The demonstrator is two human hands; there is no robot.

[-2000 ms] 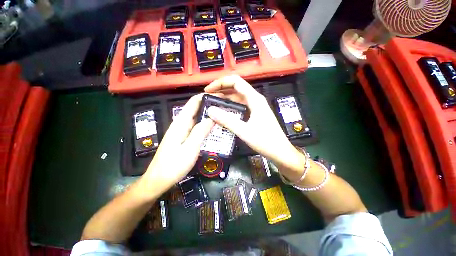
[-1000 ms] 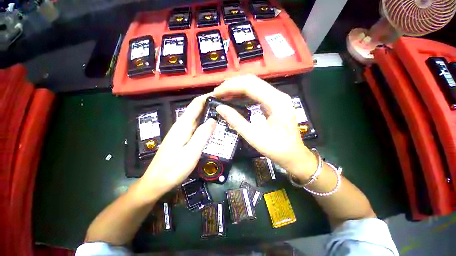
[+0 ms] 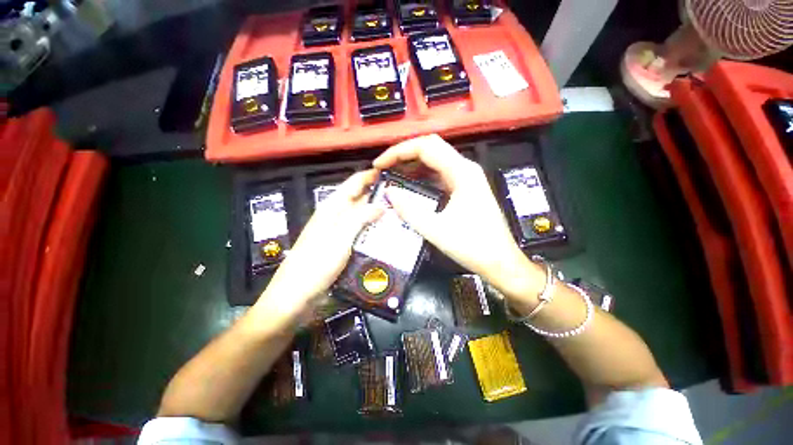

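A flat black electronic unit [image 3: 396, 248] with a white printed label and a gold round spot is held between both hands, above the front edge of the black foam tray [image 3: 239, 282]. My left hand [image 3: 326, 235] grips its left side and upper end. My right hand [image 3: 452, 204] holds its upper right side, with the thumb on the label. The unit's far end is partly hidden by the fingers. Other black units stand in the black tray, one at the left [image 3: 269, 228] and one at the right [image 3: 532, 207].
A red foam tray [image 3: 383, 135] with several units lies behind. Brown label sheets [image 3: 426, 358], a dark glossy packet [image 3: 349, 335] and a yellow-gold sheet [image 3: 497, 366] lie in front. Red tray stacks [image 3: 74, 261] flank the bench. A fan [image 3: 739, 26] stands at the upper right.
The held unit has tilted so that its face and gold spot show more fully. Both hands still hold it. The whole scene has shifted slightly right in the view.
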